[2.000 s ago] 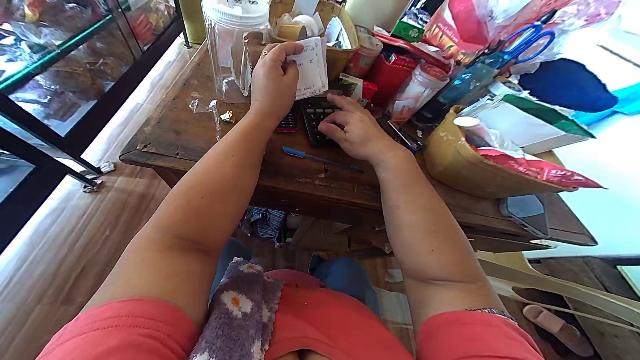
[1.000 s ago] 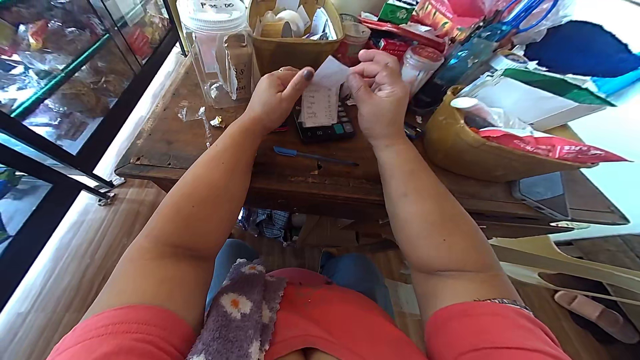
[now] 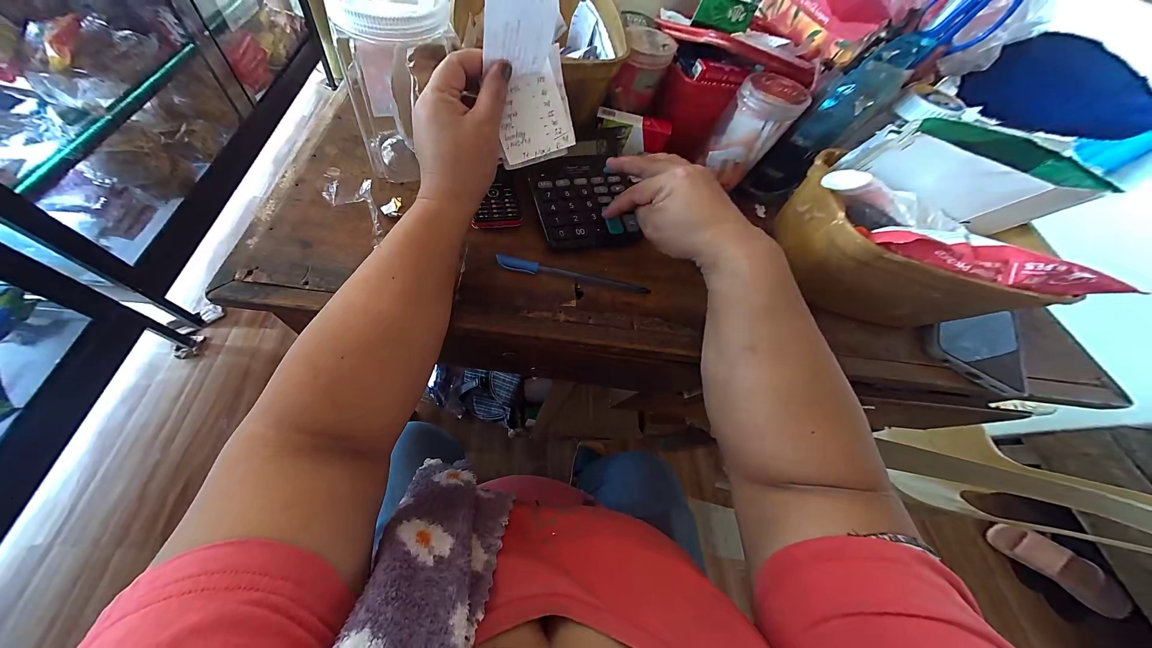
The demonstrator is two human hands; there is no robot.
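Note:
Handwritten paper slips [image 3: 537, 112] are pinched between the thumb and fingers of my left hand [image 3: 463, 117], raised over the back of a wooden table. Just right of and below the slips lies a black desk calculator [image 3: 576, 205]. My right hand [image 3: 679, 202] is over its right side, fingers apart, with fingertips at the keys; whether they press is unclear. A keypad phone with a red edge [image 3: 497, 205] lies left of the calculator, partly behind my left wrist. A blue-capped pen [image 3: 571, 273] lies in front of the calculator.
A clear plastic jar [image 3: 373, 99] stands at the back left, beside a tan basket [image 3: 603, 76] holding papers. Lidded jars [image 3: 756, 117] and red packets stand at the back right. A filled tan container [image 3: 864, 270] and a smartphone [image 3: 978, 346] occupy the table's right side. A glass display case [image 3: 108, 171] stands at left.
A second ago both hands were at the slips; now only my left hand holds them, higher up, and my right hand has moved down to the calculator.

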